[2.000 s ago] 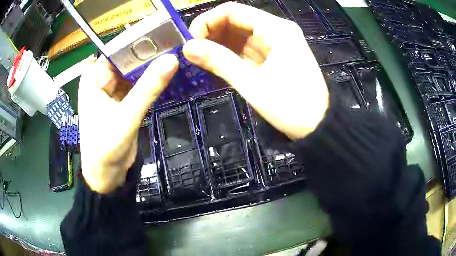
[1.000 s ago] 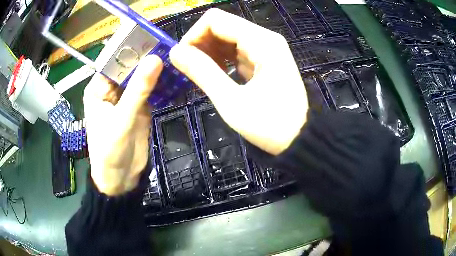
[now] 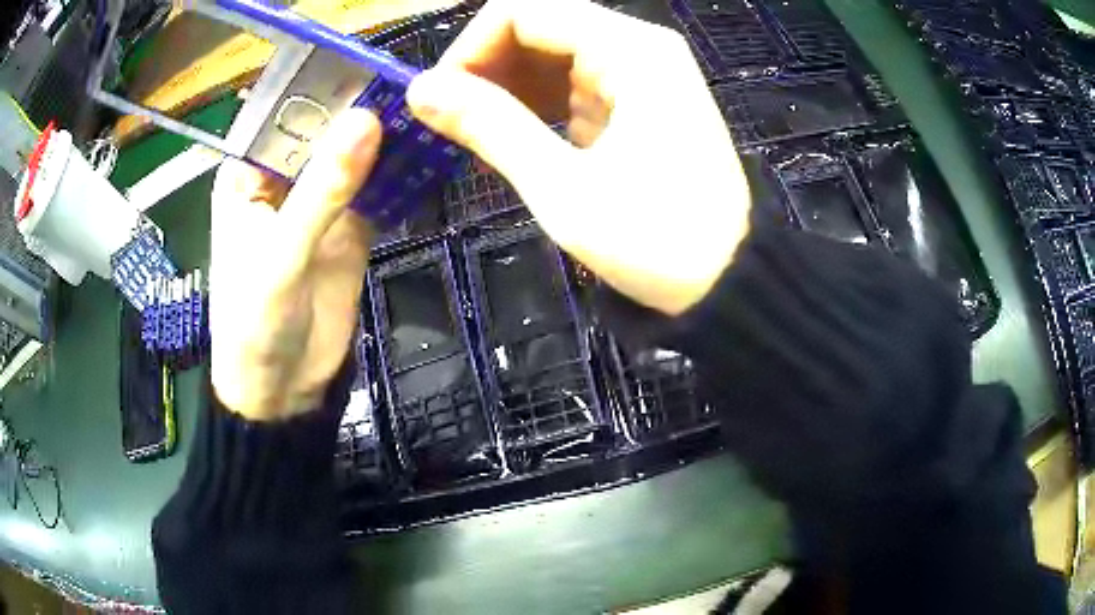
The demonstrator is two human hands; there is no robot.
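A front housing [image 3: 315, 106] with an open screen window, a silvery navigation-key area and a blue key area is held tilted above the tray at the upper left. My left hand [image 3: 288, 282] grips its lower left side, with the thumb by the navigation-key area. My right hand [image 3: 600, 156] pinches its right edge with the thumb near the keys. A blue and whitish keypad stack [image 3: 174, 315] shows beside my left hand. The black blister tray [image 3: 540, 490] lies below my hands, with dark housings [image 3: 423, 348] in its pockets.
A white cup [image 3: 75, 222] with a red lid stands at the left. A smartphone [image 3: 144, 390] lies below the keypad stack. A thin cable [image 3: 42, 481] is at the far left. A flattened carton [image 3: 198, 60] lies at the back. More black trays [image 3: 1021, 156] are at the right.
The housing has tilted and shifted a little to the left and up, with both hands still on it. Compared with two seconds ago, my right hand has moved slightly left.
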